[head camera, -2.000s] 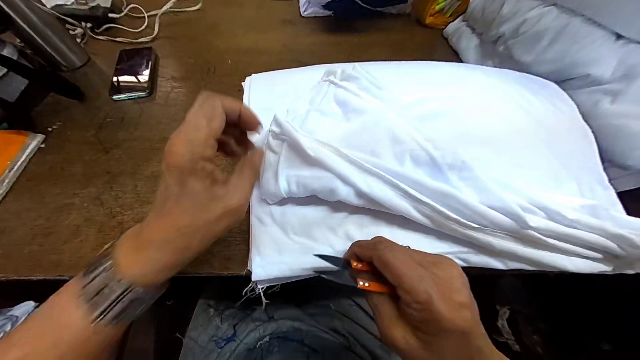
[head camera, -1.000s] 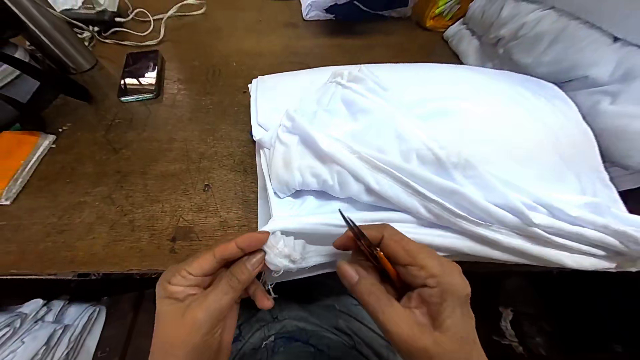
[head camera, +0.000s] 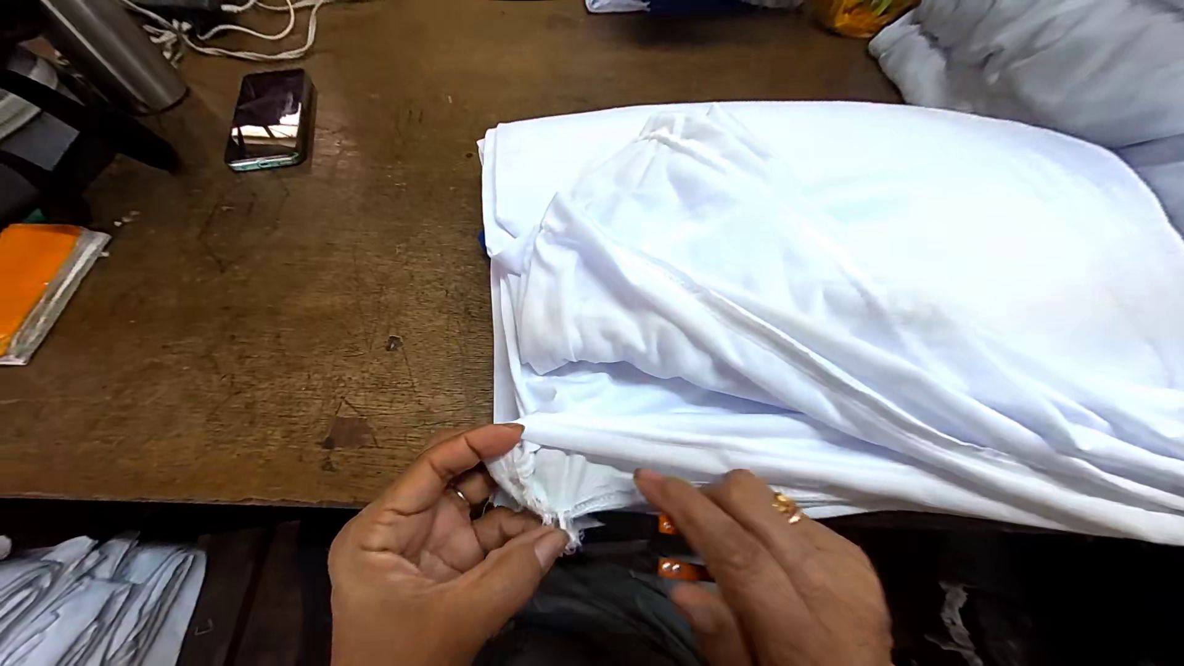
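Note:
White fabric (head camera: pixel 832 277) lies folded in layers on the wooden table, with a gathered part on top. At its near left corner, my left hand (head camera: pixel 444 546) pinches a gathered, frayed edge (head camera: pixel 536 481) between fingers and thumb. My right hand (head camera: pixel 777 564) is just right of that edge, around small thread snips with orange handles (head camera: pixel 680 568). The fingers hide much of the snips, and the blades are blurred near the loose threads below the edge.
A phone (head camera: pixel 270 120) lies on the wooden table (head camera: pixel 370 277), near a metal flask (head camera: pixel 120 55) and white cables (head camera: pixel 259 46). An orange packet (head camera: pixel 42 282) is at the left. Grey-white cloth (head camera: pixel 1036 65) is heaped at back right; more folded cloth (head camera: pixel 102 592) is below the table edge.
My left hand has come down from the fabric's upper left side to its near corner and taken hold of the gathered edge. My right hand has turned the snips toward that edge.

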